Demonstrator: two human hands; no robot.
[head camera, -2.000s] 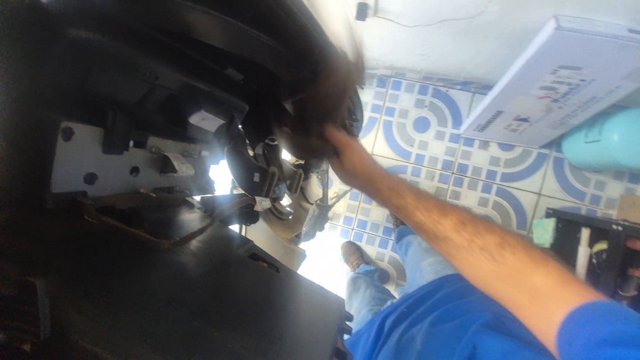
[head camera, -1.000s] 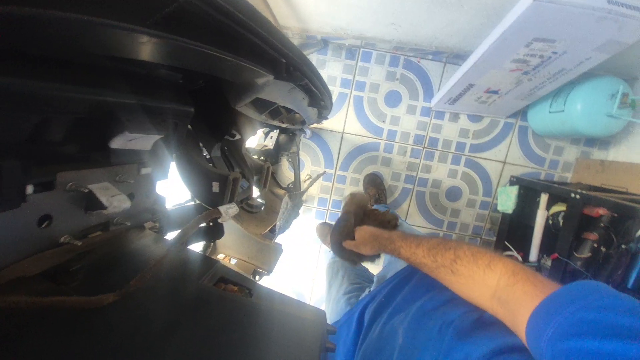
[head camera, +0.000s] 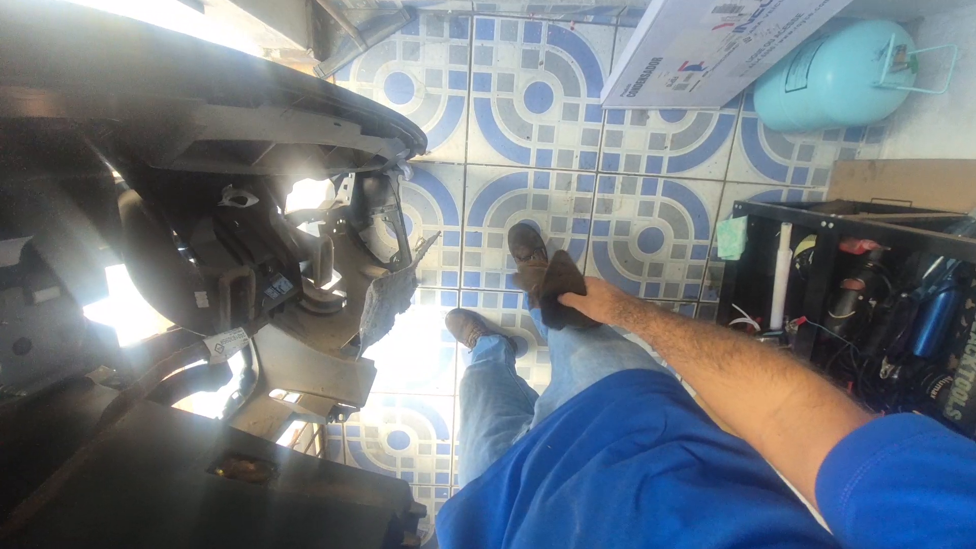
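My right hand (head camera: 591, 299) is closed on a dark brown cloth (head camera: 563, 293), which hangs in front of my lower legs and shoes. The hand is well to the right of a black car dashboard assembly (head camera: 252, 114), and does not touch it. Ducts, brackets and a tagged wiring harness (head camera: 152, 374) show in the open underside of the assembly. A torn grey piece of lining (head camera: 389, 297) sticks out at its right edge. My left hand is out of view.
On the tiled floor (head camera: 537, 95) stand a large printed carton (head camera: 663, 69) and a turquoise gas cylinder (head camera: 831, 76). A black open-framed tool rack (head camera: 823, 217) with tools and cables is at the right. A brown cardboard piece (head camera: 907, 183) lies behind it.
My right hand has moved away from the dashboard assembly, down in front of my legs. The cloth shows in it one second ago and now. The view has shifted somewhat.
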